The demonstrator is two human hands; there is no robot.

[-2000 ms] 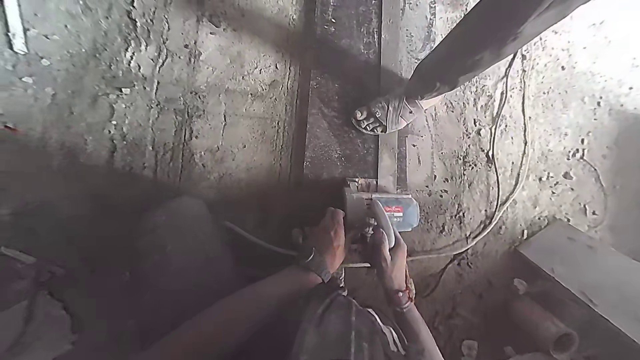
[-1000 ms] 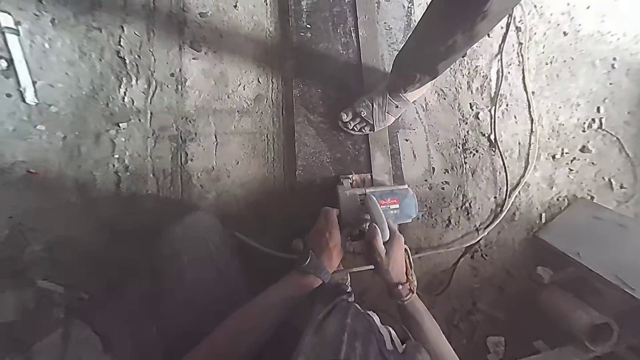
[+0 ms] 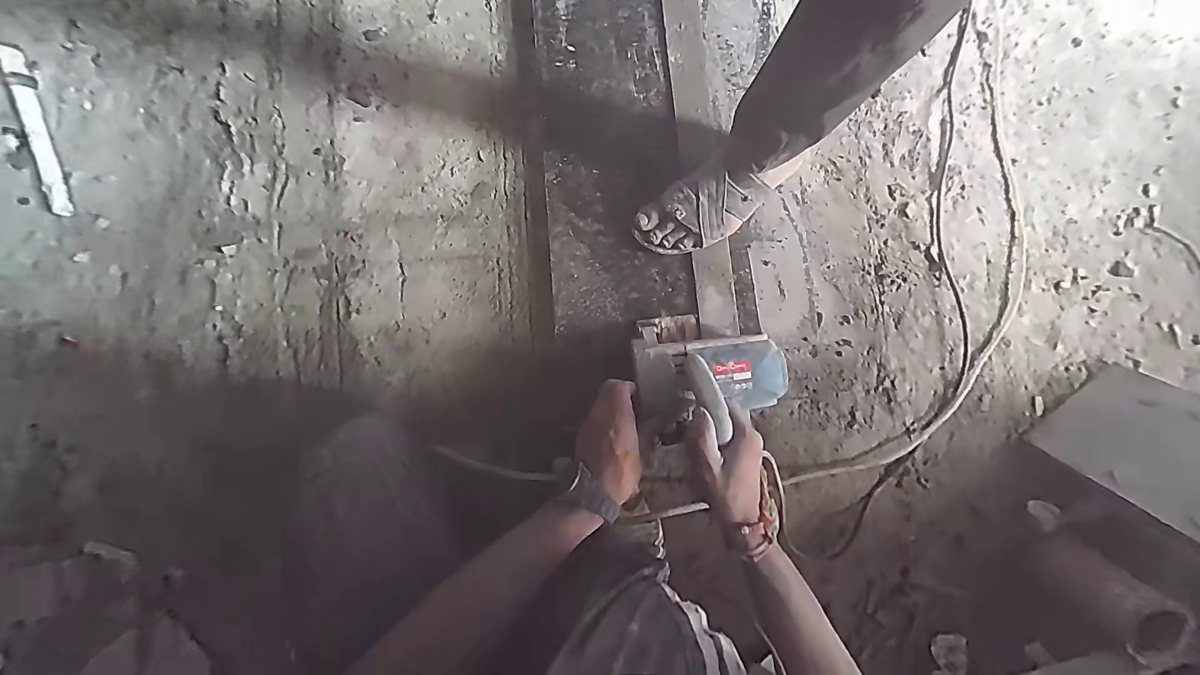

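Note:
My right hand grips the rear handle of a corded power saw, dusty, with a blue motor housing and a red label. The tool rests across a long dark board and a narrower strip beside it. On the tool's left side, my left hand is closed against its edge; its fingertips are hidden. A sandaled foot of another person stands on the board and strip, a little ahead of the tool. The blade cannot be seen.
Power cords loop over the rough, dusty ground at the right. A flat slab or box and a pipe lie at the lower right. A white tube-like piece lies at the upper left. Rubble is scattered at the lower left.
Between the frames the view has shifted slightly. Both hands keep their places on the saw, and the other person's foot stays on the board.

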